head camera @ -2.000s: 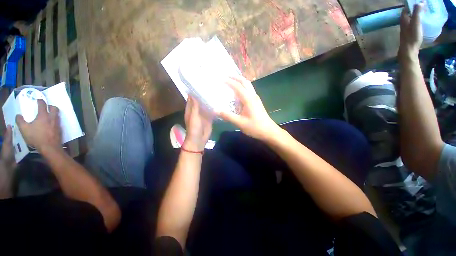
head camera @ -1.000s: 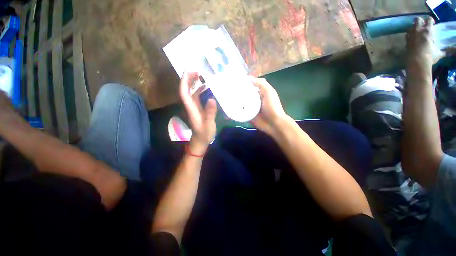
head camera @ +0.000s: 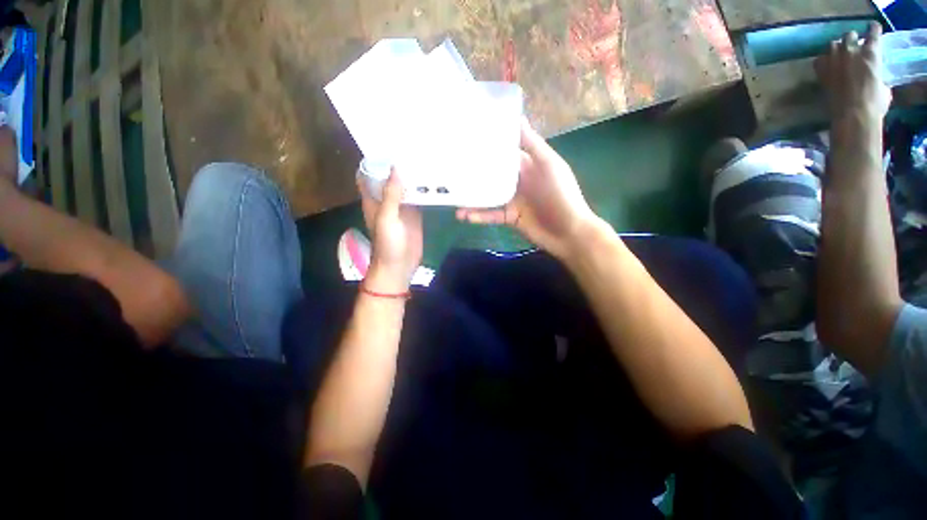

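Observation:
A white device [head camera: 457,152] with a smooth rounded body and two small dark spots on its near edge is held above my lap at the board's edge. My left hand [head camera: 394,229] grips its left end, thumb on top. My right hand [head camera: 544,193] holds its right side, fingers partly beneath. The open white carton [head camera: 381,86] with raised flaps shows behind the device, over the board. Glare hides the border between device and carton, and I cannot tell what supports the carton.
The worn plywood board [head camera: 264,91] has reddish stains. A slatted pallet [head camera: 97,122] and a blue-and-white box [head camera: 18,91] are at the left. A neighbour's arm is on each side. The right neighbour's hand [head camera: 854,76] touches a pale item. A pink-and-white shoe [head camera: 353,256] is below.
The white device has turned from lengthwise to crosswise, its spotted edge now toward me. My left hand has closed on its left end. The left neighbour's arm has shifted left.

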